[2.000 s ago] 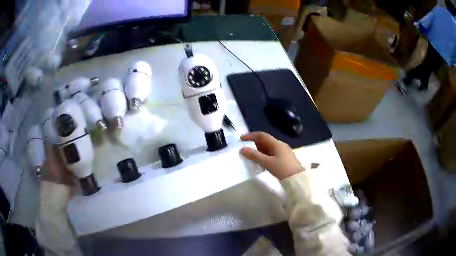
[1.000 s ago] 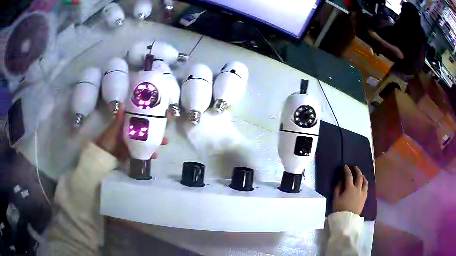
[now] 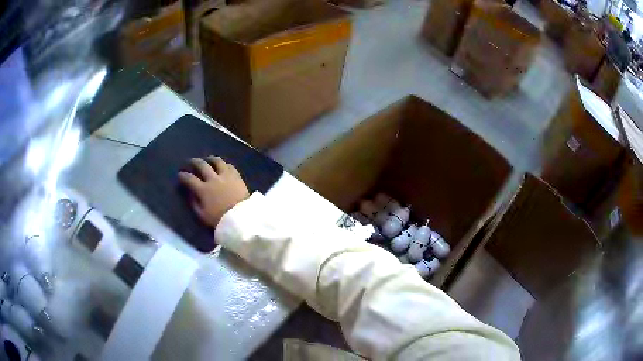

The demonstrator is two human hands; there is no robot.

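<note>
My right hand (image 3: 215, 190) lies on the black mouse pad (image 3: 151, 173), fingers curved over the computer mouse, which the hand hides almost wholly. A white bulb camera (image 3: 106, 243) stands in a black lamp socket (image 3: 129, 269) at the end of the long white socket strip (image 3: 155, 303), at lower left. The rest of the strip is blurred or cut off. My left hand is out of the picture.
An open brown carton (image 3: 451, 166) with several white bulb cameras (image 3: 417, 240) stands on the floor right of the table. Another carton (image 3: 296, 84) stands beyond the table. Blurred white bulb cameras (image 3: 25, 303) lie at the lower left edge.
The view has swung right towards the cartons. The left hand, which was at the lit bulb camera, has left the picture. The right hand is still on the mouse pad.
</note>
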